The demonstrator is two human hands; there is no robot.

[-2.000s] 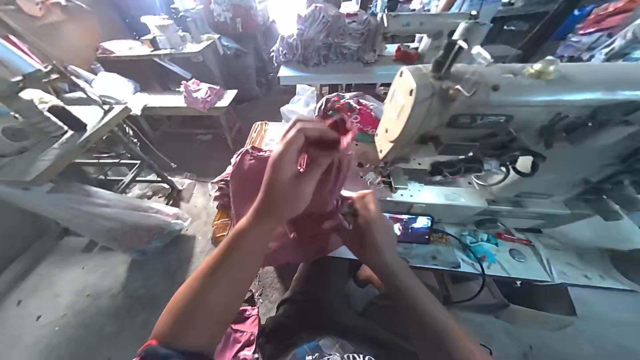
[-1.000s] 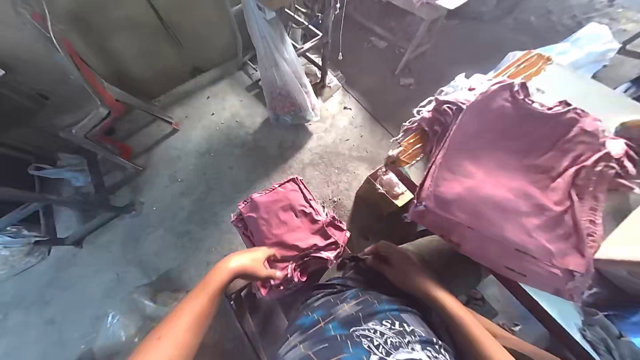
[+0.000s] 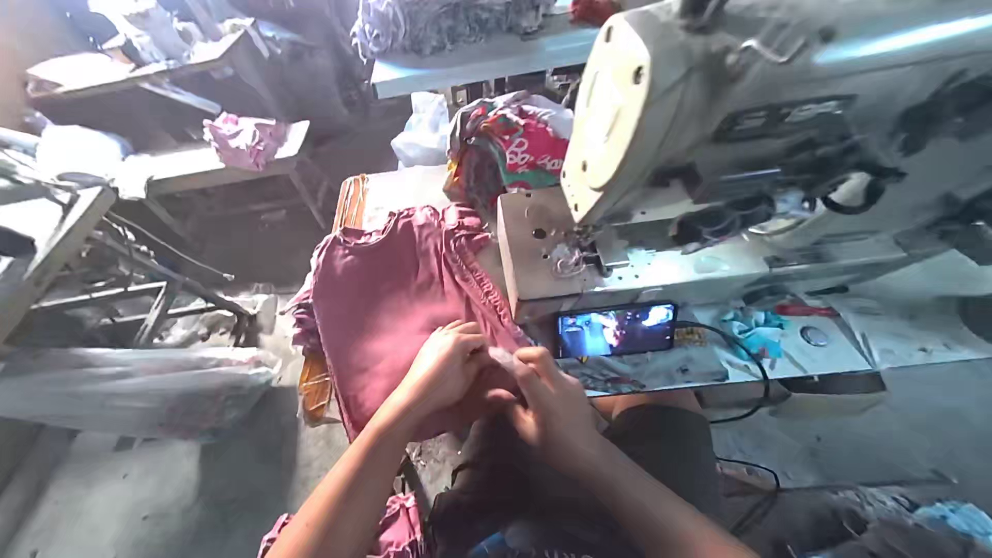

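Observation:
A stack of mauve-pink garments (image 3: 380,302) lies to the left of the sewing machine's bed, in front of me. Over its lower right part, my left hand (image 3: 449,360) pinches the fabric of the top garment. Close beside it, my right hand (image 3: 546,395) has its thumb and fingers on the same garment's edge, with something small and pale between the fingertips. The industrial sewing machine (image 3: 612,116) stands to the right, its needle area (image 3: 581,252) just beyond my hands. More pink fabric (image 3: 399,527) shows low down beside my leg, partly behind my left forearm.
A lit phone (image 3: 618,329) lies at the machine's front edge, with a black cable (image 3: 756,360) beside it. Teal scraps (image 3: 752,329) and a red-handled tool (image 3: 806,310) are farther right. A patterned cloth bundle (image 3: 511,147) sits behind the stack. A plastic bag (image 3: 139,391) is at left.
The view has swung from the floor at left back to the machine. My left hand has left the lower pink pile and is now on the upper stack, where both hands meet.

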